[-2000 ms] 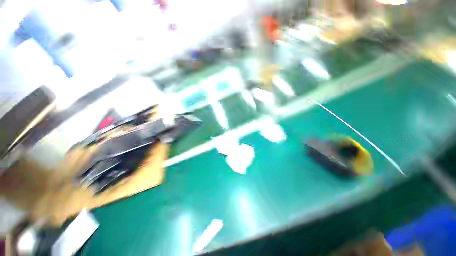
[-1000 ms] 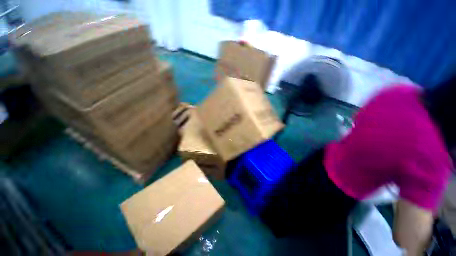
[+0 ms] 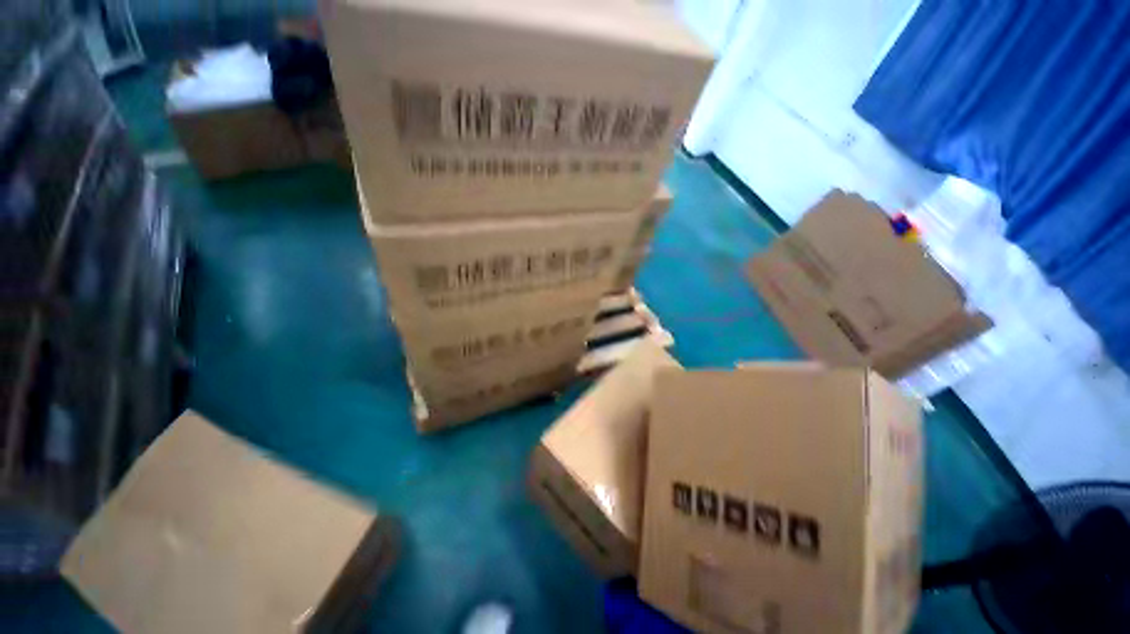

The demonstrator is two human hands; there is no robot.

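Neither of my hands is in view. Nearest in front of me, a brown carton with black handling symbols (image 3: 756, 495) stands at the lower right, leaning against a smaller brown carton (image 3: 601, 458) on its left. Another closed brown carton (image 3: 223, 533) lies on the green floor at the lower left. A tall stack of sealed cartons with printed lettering (image 3: 521, 186) stands in the middle on a pallet. The picture is partly blurred.
A flattened or folded carton (image 3: 867, 285) leans near the white wall at right. A black floor fan (image 3: 1090, 557) is at the lower right edge. Dark stacked goods (image 3: 74, 297) line the left. A blue curtain (image 3: 1029, 136) hangs upper right. A carton with white material (image 3: 236, 124) stands far back.
The view has swung from the green bench to the floor and cartons, then further left. The coworker in a pink shirt has left the picture. The carton stack is now central.
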